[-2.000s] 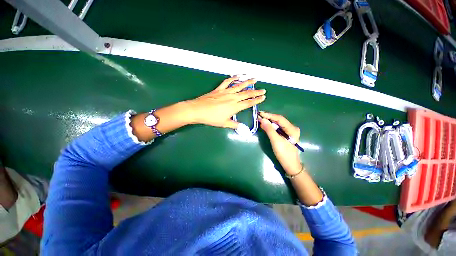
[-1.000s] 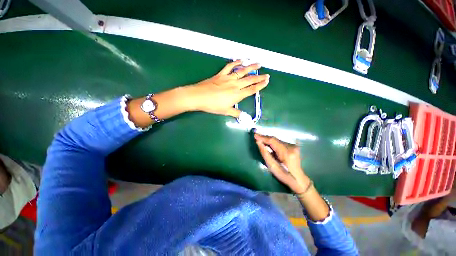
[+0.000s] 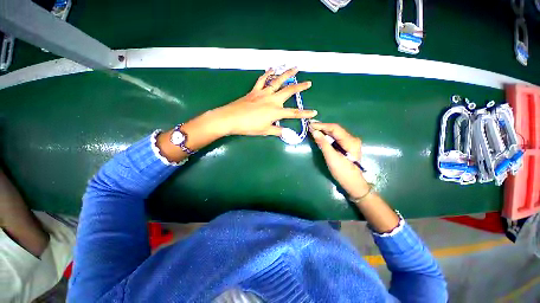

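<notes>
A white looped product (image 3: 300,106) with a blue patch at its far end lies on the green bench, its far end near the white strip. My left hand (image 3: 263,109) is spread over it, palm down, fingers on the far end and right side, thumb at the near end; it covers much of the loop's left side. My right hand (image 3: 340,151) holds a thin dark pen-like tool (image 3: 349,157) between thumb and fingers, its tip at the loop's right side near the near end. The exact tip contact is hidden.
A pile of looped products (image 3: 482,145) lies at the right, beside a red-pink compartment tray (image 3: 524,142). Beyond the white strip (image 3: 207,59), more loops (image 3: 410,29) lie on the dark green conveyor. A grey metal post (image 3: 59,35) is upper left. A person's arm (image 3: 21,213) shows at lower left.
The view has shifted. My right hand has moved from below the loop's near end back up to its right side, with the tool visible again. Loops on the conveyor have changed position.
</notes>
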